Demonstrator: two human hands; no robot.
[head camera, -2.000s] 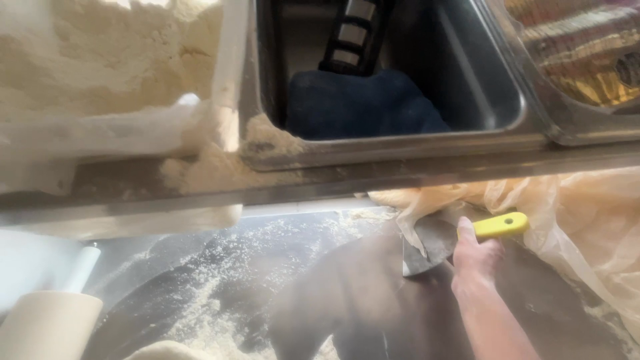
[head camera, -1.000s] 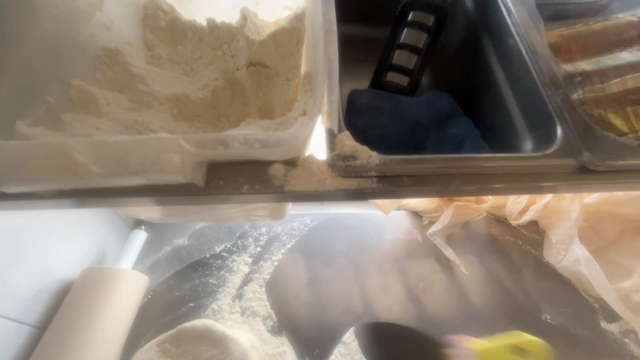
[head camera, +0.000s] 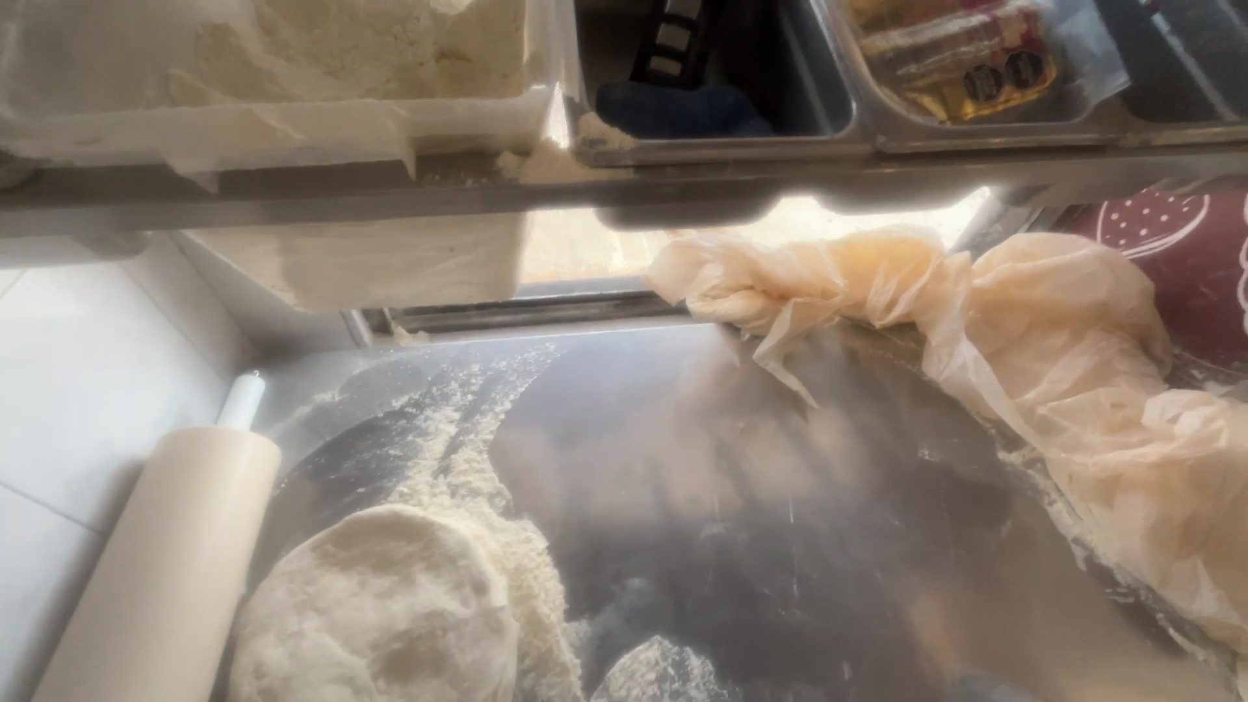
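Observation:
Neither of my hands shows at this moment. A round piece of floured dough (head camera: 380, 609) lies on the metal worktop (head camera: 760, 507) at the lower left, with loose flour (head camera: 526, 565) along its right side. Left of the dough is a thick rolling pin (head camera: 161, 575) with a pale handle, close to the tiled wall. A smaller patch of flour (head camera: 658, 673) sits at the bottom edge. The scraper with the yellow handle is not in view.
Crumpled thin plastic (head camera: 1063, 390) runs along the worktop's back and right side. Above, a shelf edge (head camera: 468, 195) crosses the view, carrying a clear tub of flour (head camera: 361, 58), a metal pan (head camera: 721, 146) with dark blue cloth and a black-handled tool, and another pan (head camera: 975, 136) with packets.
A hand with a yellow-handled scraper was over the worktop, then low at the bottom edge; both are now out of view. The view has shifted.

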